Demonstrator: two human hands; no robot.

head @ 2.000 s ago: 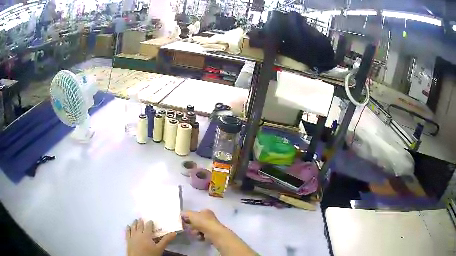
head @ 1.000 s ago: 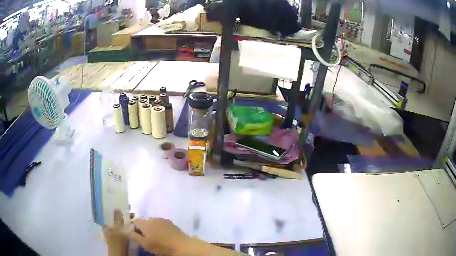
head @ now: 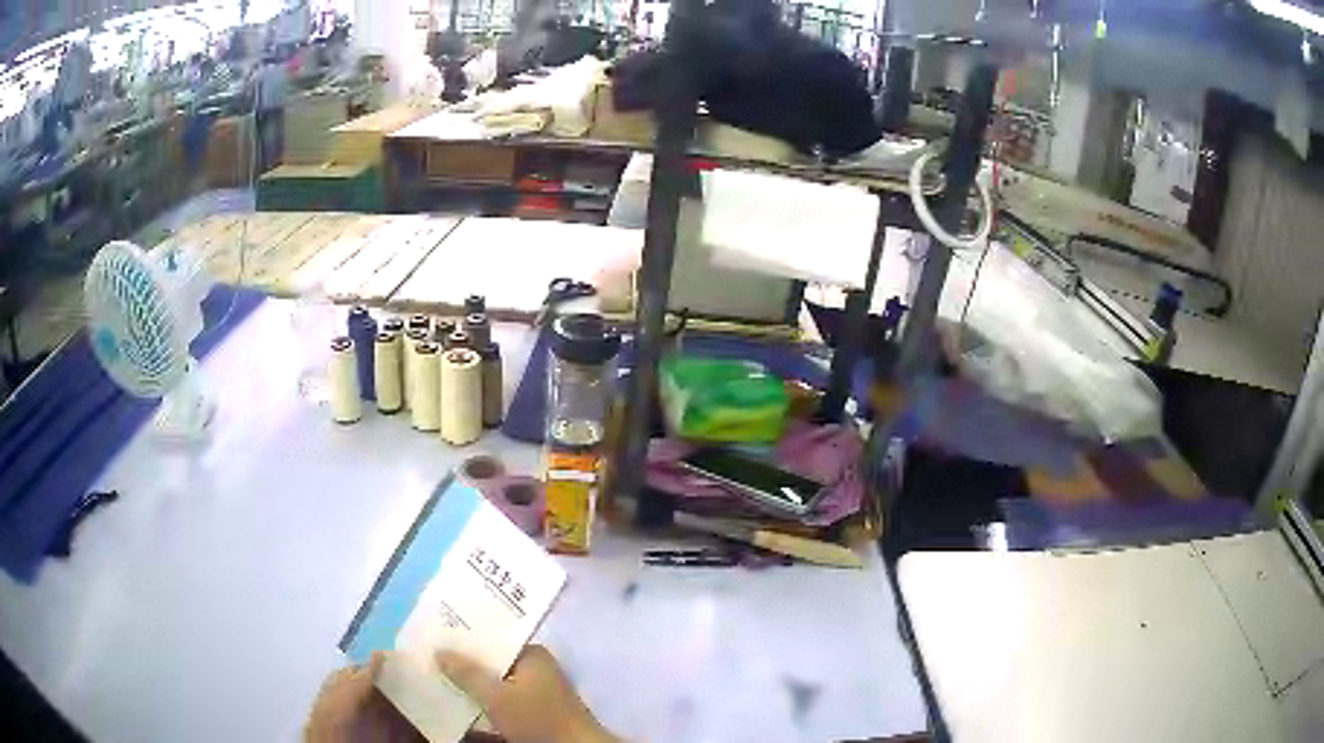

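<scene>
A white notebook with a light-blue band, a dark spine edge and dark printed title is held tilted above the white table, near the bottom of the view. My left hand grips its lower left corner. My right hand grips its lower right edge, with the thumb on the cover. Both hands are partly cut off by the bottom edge, and the fingers behind the notebook are hidden.
Thread cones stand behind the notebook. Pinkish tape rolls, an orange carton and a clear bottle are close beyond it. A dark rack with a phone stands right. A fan stands left.
The notebook has moved right and turned from steeply tilted to cover facing me. My right hand has moved from its side to its lower right edge. The view has shifted.
</scene>
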